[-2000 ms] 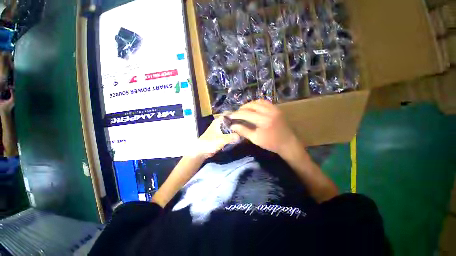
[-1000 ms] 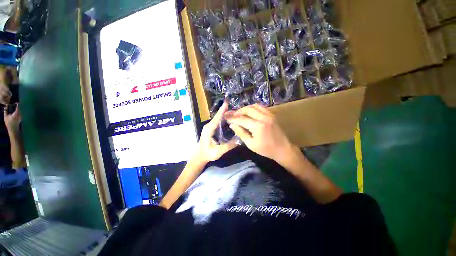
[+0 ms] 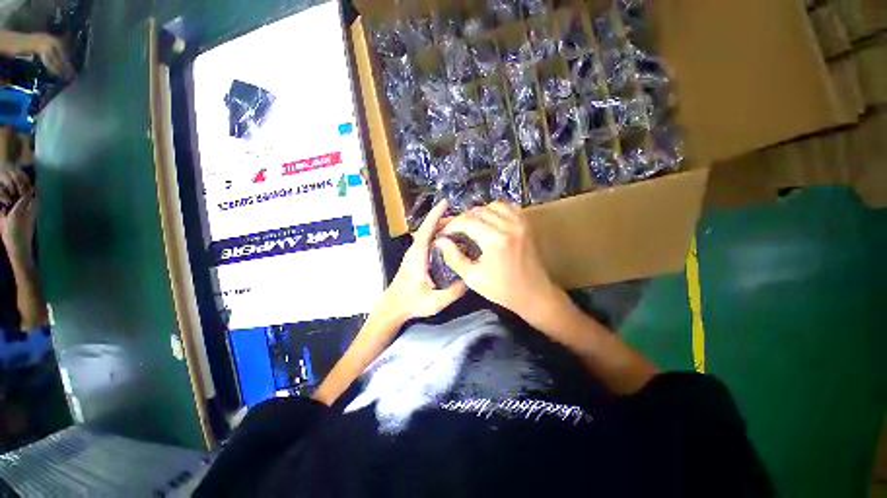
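A small dark bagged unit (image 3: pixel 447 261) in shiny clear plastic is held between my two hands, close to my chest. My left hand (image 3: pixel 416 277) grips it from the left and below. My right hand (image 3: pixel 498 255) has its fingers over the top and right side of it. The open brown master carton (image 3: pixel 622 229) stands just beyond my hands. Its cells, formed by thin card partitions, hold many bagged units (image 3: pixel 530 131) with crinkled plastic sticking up. My hands hide part of the unit and the carton's near left corner.
A white printed box (image 3: pixel 292 185) lies left of the carton, with a blue printed surface (image 3: pixel 253 365) below it. A green-topped line (image 3: pixel 107 224) runs further left, with other people's hands at its far edge. A carton flap (image 3: pixel 754 78) and stacked cardboard lie at the right.
Both hands stay together near the carton's front edge. The bagged unit has turned, and more of its dark body shows between my hands. The hands at the far left have moved.
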